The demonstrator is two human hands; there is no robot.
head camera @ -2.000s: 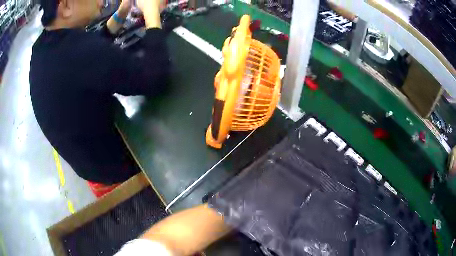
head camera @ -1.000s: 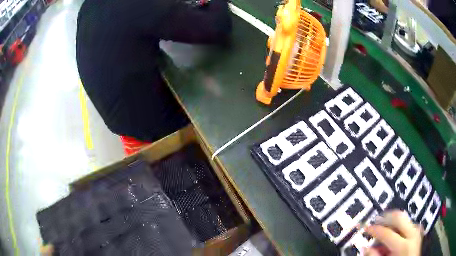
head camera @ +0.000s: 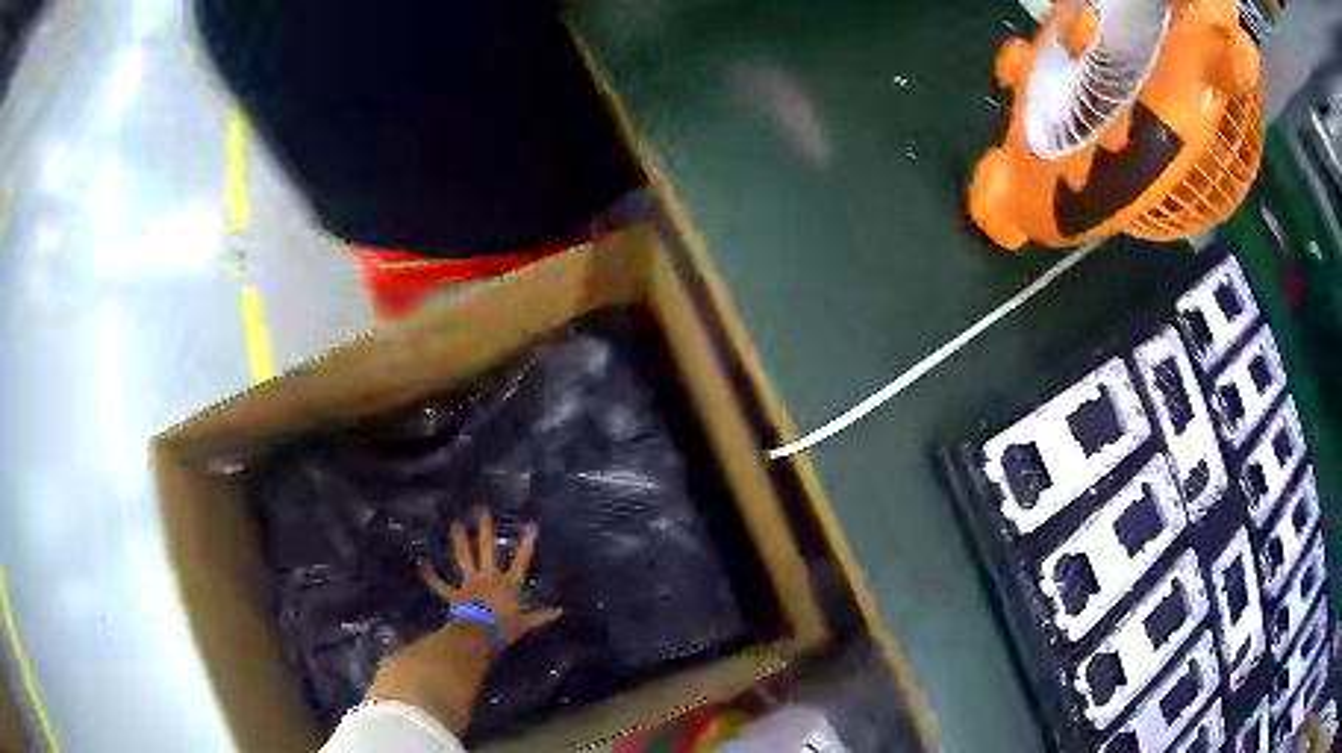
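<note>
My left hand [head camera: 489,581], with a blue band at the wrist, lies palm down with fingers spread on a black glossy tray [head camera: 633,515] inside a cardboard box [head camera: 192,530]. It grips nothing. At the right, another black tray [head camera: 968,478] on the green bench holds rows of white phone housings [head camera: 1023,474]. Only a small blurred part of my right hand [head camera: 1313,739] shows at the lower right edge, by the housings; its fingers are cut off.
An orange fan [head camera: 1111,147] stands on the green bench [head camera: 824,265], behind the housings. A white cord [head camera: 942,365] crosses the bench to its edge. A person in dark clothes [head camera: 427,118] is just beyond the box. Floor with a yellow line lies at left.
The view has swung left and down. The black tray that was over the box's near left side is now inside the box, under my left hand. My right hand has moved almost out of view.
</note>
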